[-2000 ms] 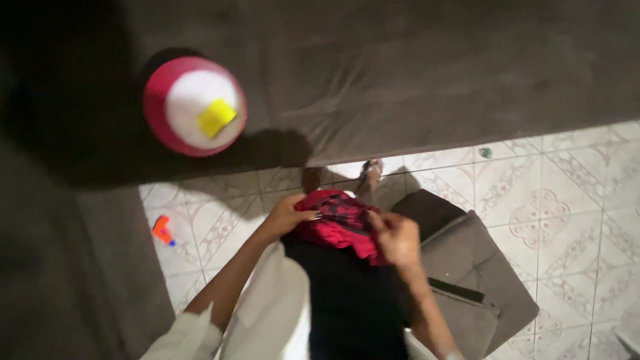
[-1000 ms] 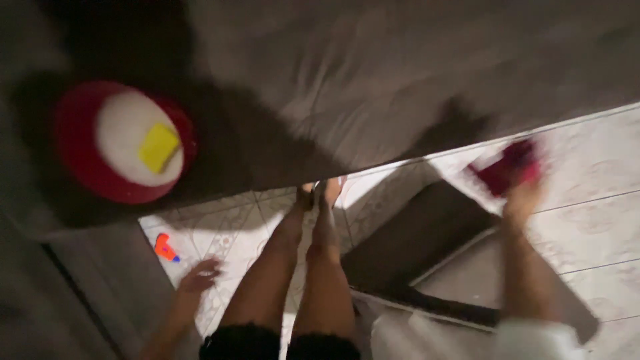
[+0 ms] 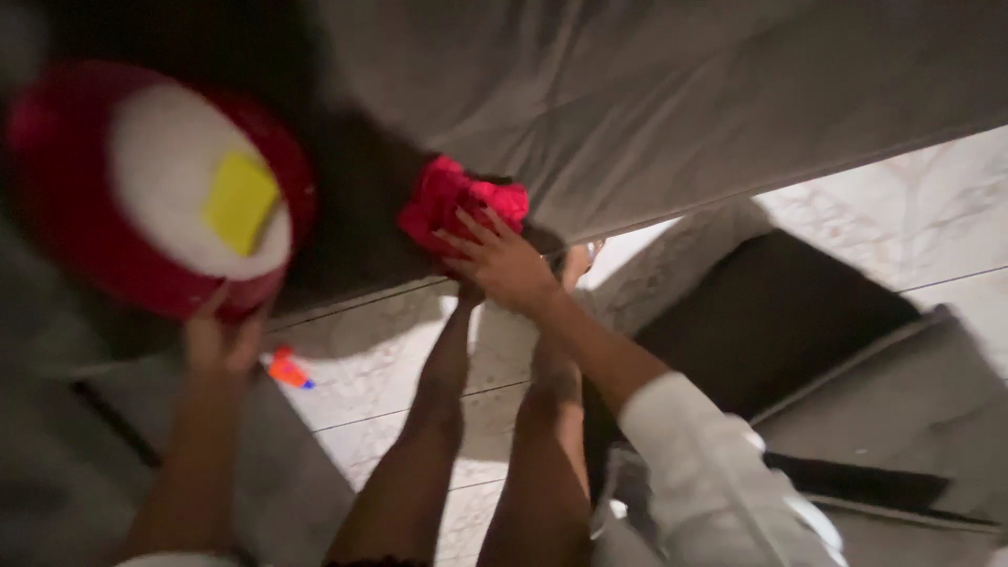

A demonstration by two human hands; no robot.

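My right hand (image 3: 504,264) lies with spread fingers on a crumpled red cloth (image 3: 449,206), on the near edge of a grey-brown sofa seat (image 3: 669,102). At the left, my left hand (image 3: 224,335) touches the near rim of a red basin (image 3: 63,189); whether its fingers grip the rim is blurred. The basin stands on the sofa with something white (image 3: 161,169) inside. A yellow sponge or block (image 3: 240,203) rests on the white part.
An orange and blue toy-like object (image 3: 288,368) lies on the patterned tile floor (image 3: 354,402) beside a grey sofa section (image 3: 283,465). My legs are between my arms. Grey cushions (image 3: 890,409) lie on the floor at the right.
The red cloth was in both hands at first, then held out at the right by my right hand; now it is on the sofa. My left hand has moved to the basin.
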